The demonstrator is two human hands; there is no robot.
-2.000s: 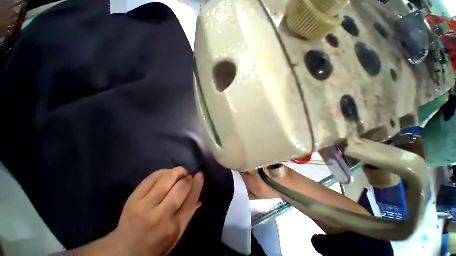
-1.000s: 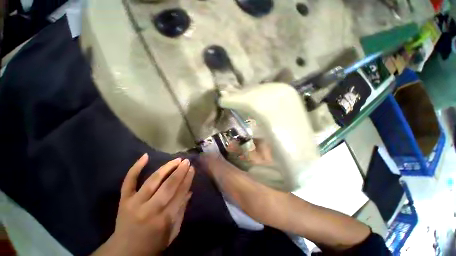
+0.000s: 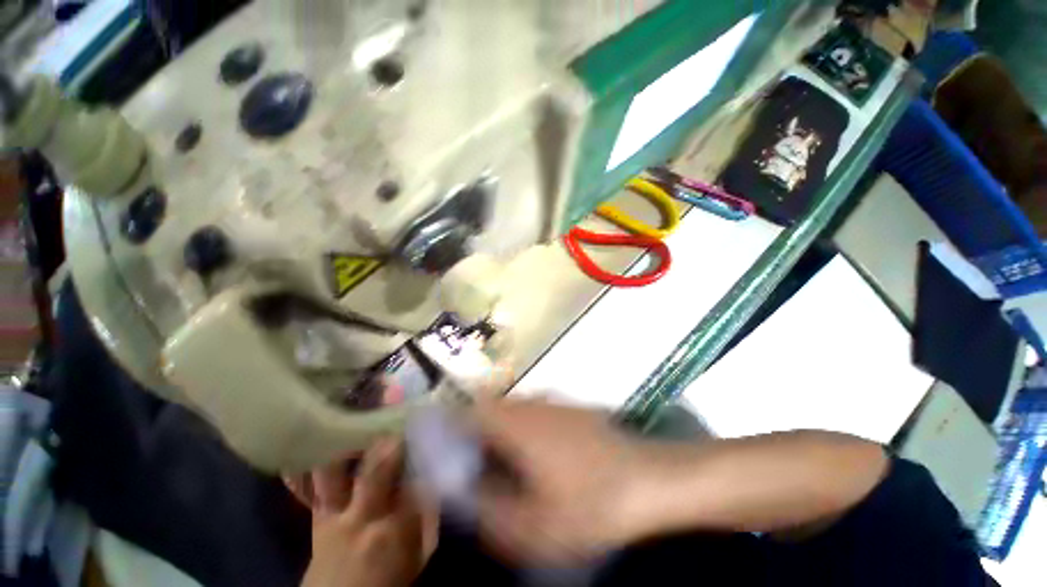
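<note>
Dark cloth hangs limp at the lower left, partly behind the cream sewing machine head. My left hand is at the bottom, just below the curved cream bar, its fingers bent and their tips partly hidden by the bar. My right hand is blurred, right of the left hand, with its fingers closed around a pale cloth piece. A dark bit shows beside that piece. The shiny metal parts near the needle are lit just above the hands; the needle itself cannot be made out.
Scissors with red and yellow loops lie right of the machine, beside slim pink and blue-grey snips. A black rabbit-pictured case lies near the green-taped table edge. Beyond are a white board, black cloth and a blue crate.
The view has swung right, bringing the scissors and green-faced panel into sight. My right hand has come back from beneath the machine head toward me with the pale piece. My left fingers are more bent.
</note>
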